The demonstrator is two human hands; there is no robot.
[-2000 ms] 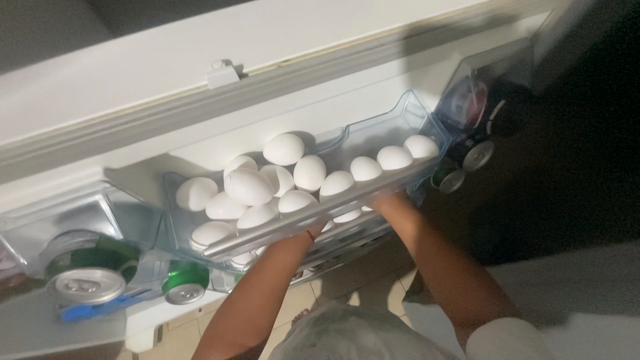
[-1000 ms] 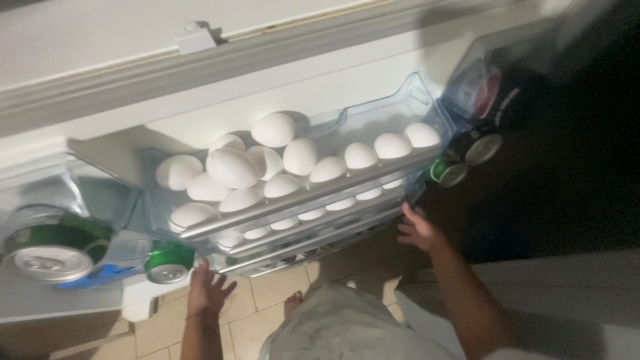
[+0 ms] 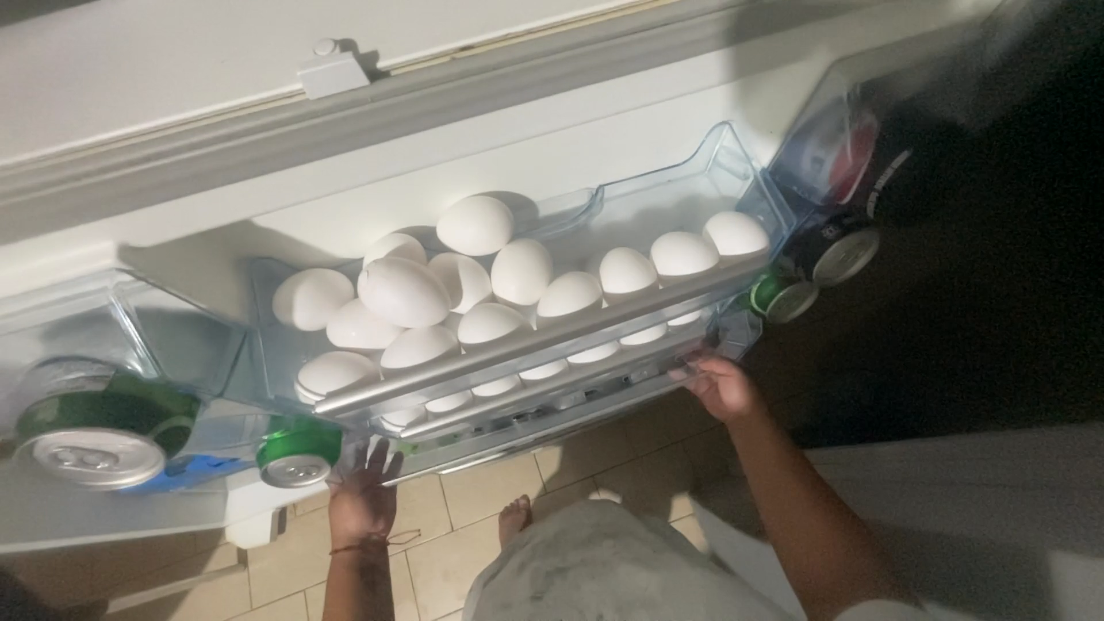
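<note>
Several white eggs (image 3: 403, 291) lie in a clear plastic refrigerator door bin (image 3: 655, 194), piled at the left and in a row along the front rim. Below it, more eggs show through a lower clear bin (image 3: 526, 384). My left hand (image 3: 366, 496), a thin cord at its wrist, is at the left end of the lower bins with its fingers spread; the fingertips are partly blurred against the plastic. My right hand (image 3: 720, 385) is at the right end of a lower bin, fingers against its edge; whether it grips is unclear.
Green cans (image 3: 299, 450) stand in the door bins to the left. Dark and green cans (image 3: 783, 295) are at the right, beside a clear bin (image 3: 819, 138). A white latch piece (image 3: 334, 73) sits on the door edge above. Floor tiles (image 3: 496, 487) and a bare foot (image 3: 515, 517) show below.
Two seconds ago both hands were close together under the front of the egg bin; they have moved apart to its two ends. The eggs look unchanged.
</note>
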